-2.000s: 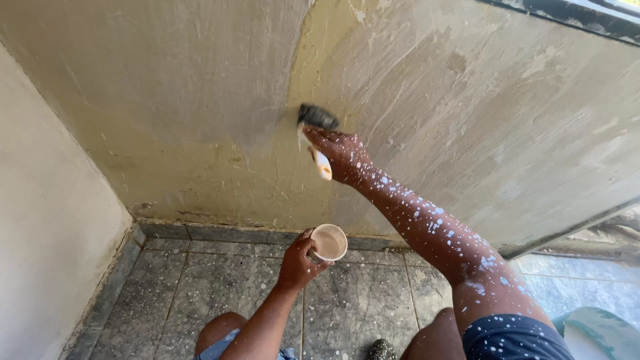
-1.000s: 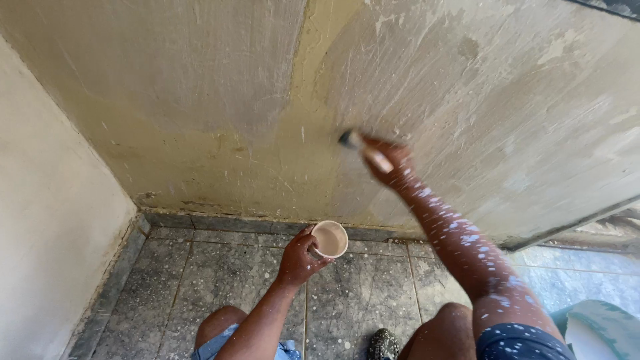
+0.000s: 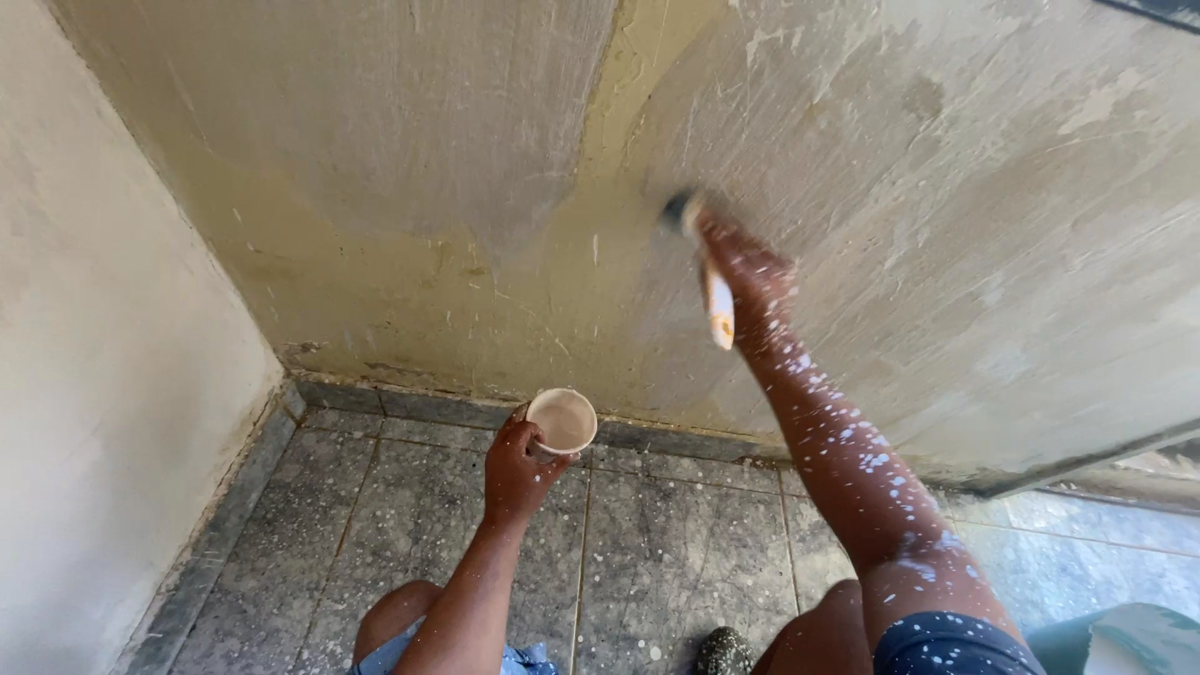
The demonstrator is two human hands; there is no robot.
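Observation:
My left hand (image 3: 525, 469) grips a small round cup (image 3: 562, 422) with pale, pinkish-beige liquid in it, held low in front of the wall's foot. Farther up and to the right, my right hand (image 3: 745, 267) is closed around the white handle of a paintbrush (image 3: 720, 305). The brush's dark bristles are blurred and lie at or very near the wall (image 3: 600, 225), whose surface shows yellowish and greyish patches. White and pale blue paint spots cover my right forearm.
A pale side wall (image 3: 122, 356) meets the patchy wall at the left corner. Grey skirting tiles (image 3: 441, 408) run along the foot. Paint-spattered floor tiles (image 3: 675, 544) lie below, with my shoe (image 3: 724, 652) on them. A teal container (image 3: 1125, 642) stands at the lower right.
The brush in my right hand has moved over the wall, first down and right, then back up. My left hand still holds the cup low by the wall.

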